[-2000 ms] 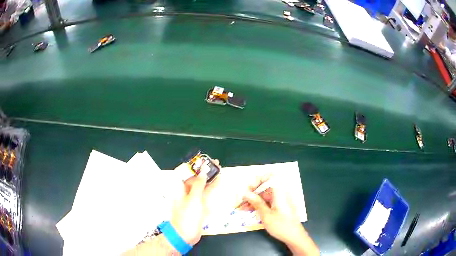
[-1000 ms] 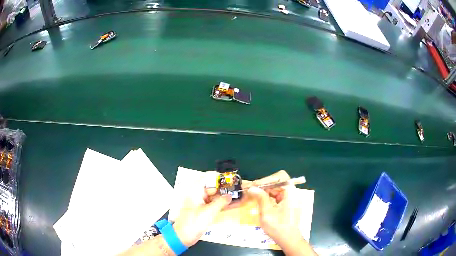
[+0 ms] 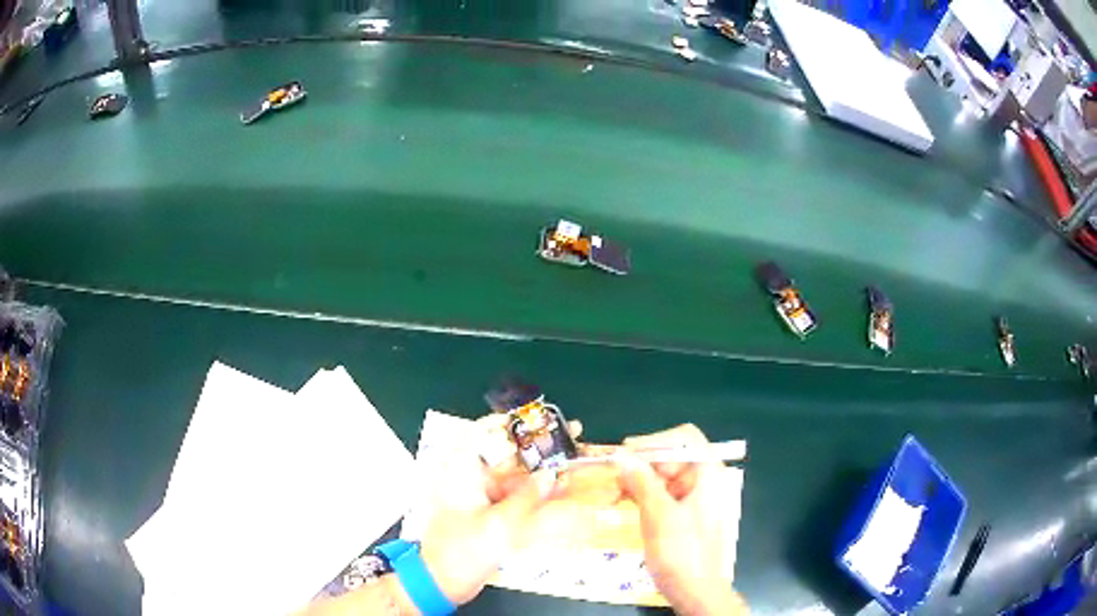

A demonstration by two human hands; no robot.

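My left hand [image 3: 487, 511], with a blue wristband [image 3: 417, 578], holds a small black and silver device [image 3: 540, 438] with orange inside. Its dark display module [image 3: 514, 395] hangs off the far end. My right hand [image 3: 676, 505] grips pale tweezers [image 3: 704, 452] like a pen, the tip at the device's near edge by my left thumb. Whether the tip holds a small piece is too small to tell. Under both hands lies a long white adhesive sheet [image 3: 421, 481] with small bluish marks near its lower edge.
White sheets [image 3: 271, 481] overlap on the left. A blue bin [image 3: 950, 517] with white slips [image 3: 888, 542] and a dark tool [image 3: 971, 560] are at right. The green conveyor belt [image 3: 397, 229] carries several spaced units. A blister tray [image 3: 24, 445] is at far left.
Since two seconds ago, my right hand has brought the tweezers from over the sheet to the device. The device has moved right, its display now away from me. Nearby belt units have shifted right.
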